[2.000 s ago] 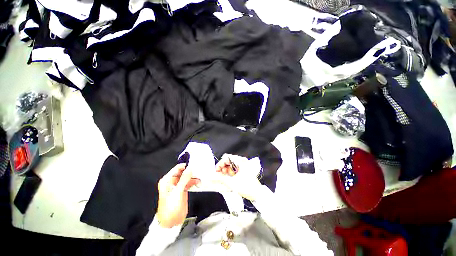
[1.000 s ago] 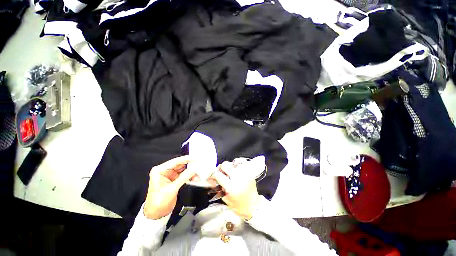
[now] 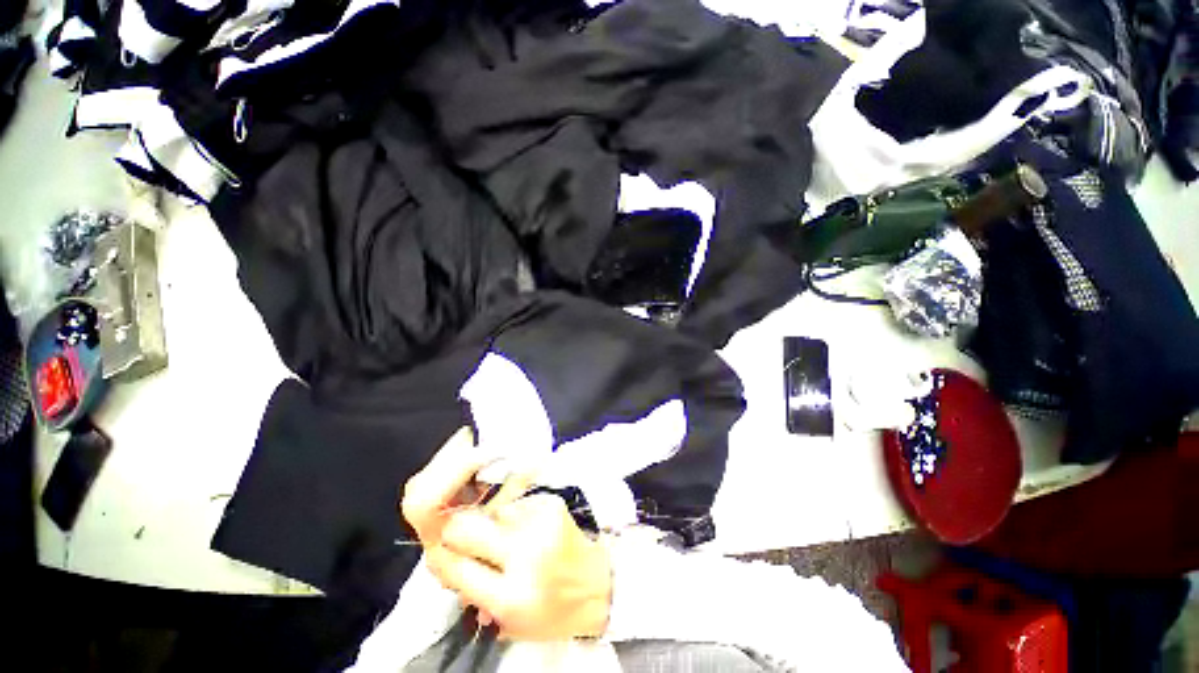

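Observation:
A white curved band lies on the black garment in front of me, with a second white part to its right. My left hand pinches the lower end of the band. My right hand is closed in front of and against the left fingers, partly covering them. A small dark item shows by the right fingers; I cannot tell what it is. A fine line stands out left of the hands. No needle can be made out.
A red dish with small dark and pale pieces and a phone are at right. A grey-blue tray, a metal box and another phone are at left. A green bag and piled garments lie ahead.
My right hand has moved left and down, across to my left hand, and the two are now together. The white part at right now lies uncovered.

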